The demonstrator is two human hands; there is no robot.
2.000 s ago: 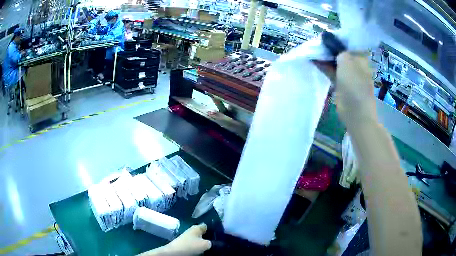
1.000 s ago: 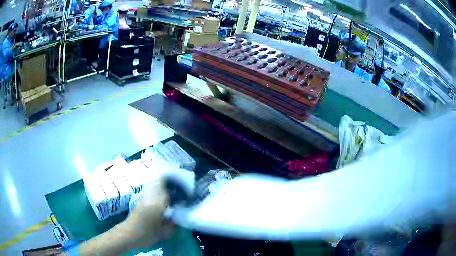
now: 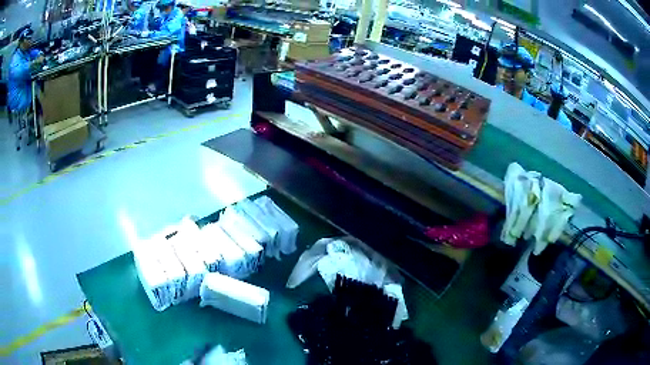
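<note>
Black finned parts (image 3: 360, 321) lie heaped at the bottom middle of the green bench (image 3: 117, 299). Crumpled white packing (image 3: 338, 260) lies just behind the heap. White wrapped packs (image 3: 214, 249) stand in a row at the left, and one pack (image 3: 235, 296) lies apart in front of them. A small piece of white packing (image 3: 217, 356) shows at the bottom edge. Neither of my hands is in the picture.
Behind the bench is an open carton with pink-red wrap (image 3: 460, 233). A stack of brown perforated trays (image 3: 399, 93) stands above it. Off-white gloves (image 3: 534, 207) hang on the shelf edge. Clear bags (image 3: 588, 321) lie at right. People (image 3: 165, 28) work at far stations.
The long white sleeve that my hands held and moved across the view is gone from the picture. Both hands have left the view, and the black heap now shows. The view has shifted slightly.
</note>
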